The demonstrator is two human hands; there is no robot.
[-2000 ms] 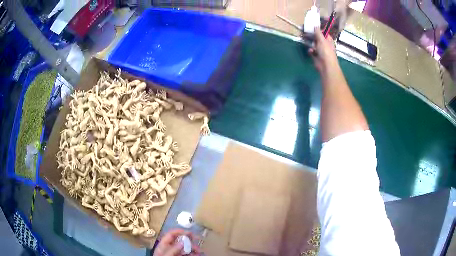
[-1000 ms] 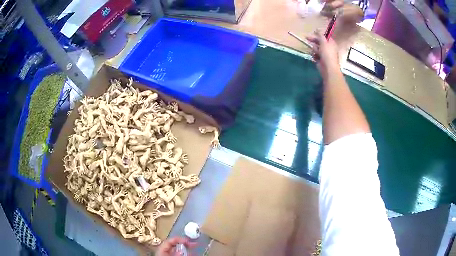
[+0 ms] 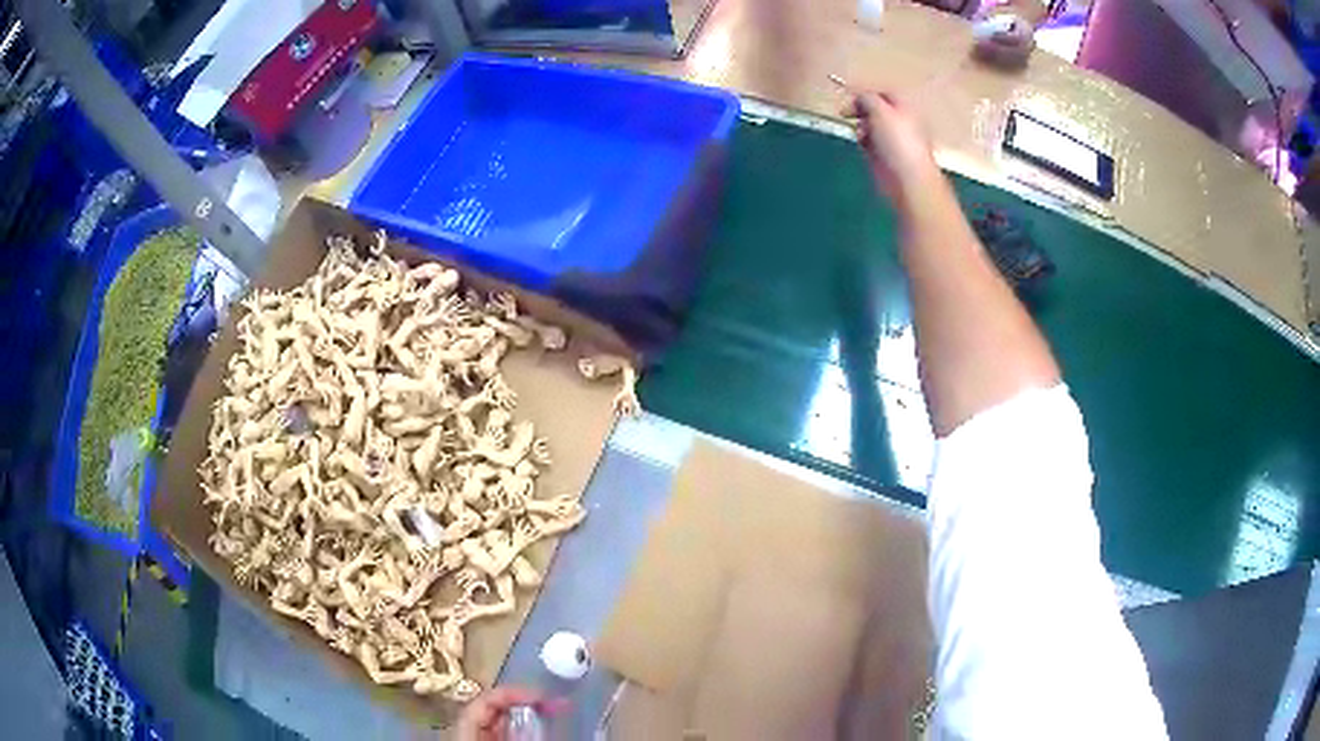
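My right arm reaches across the green belt. My right hand (image 3: 889, 133), small and blurred, has its fingers closed over the near end of a thin pale stick (image 3: 841, 81) at the far bench edge. My left hand (image 3: 500, 714), cut off by the bottom edge, holds a small clear-white thing (image 3: 524, 721), not clear what. A round white pot (image 3: 565, 654) stands just beyond it. Tan-cream branching parts (image 3: 377, 449) are heaped in a carton (image 3: 556, 408) at the left. One such part (image 3: 614, 382) lies at the carton's right edge.
A blue crate (image 3: 536, 167) stands behind the carton. Brown cardboard (image 3: 775, 594) lies on the near bench. A dark object (image 3: 1013, 246) sits on the green belt (image 3: 1173, 377). A smartphone (image 3: 1060, 154) and another person's hand (image 3: 1002, 39) are on the far side.
My right hand has moved left, away from the red pen and the other person's hand, onto the stick. The red pen is out of sight. A dark object now shows on the belt.
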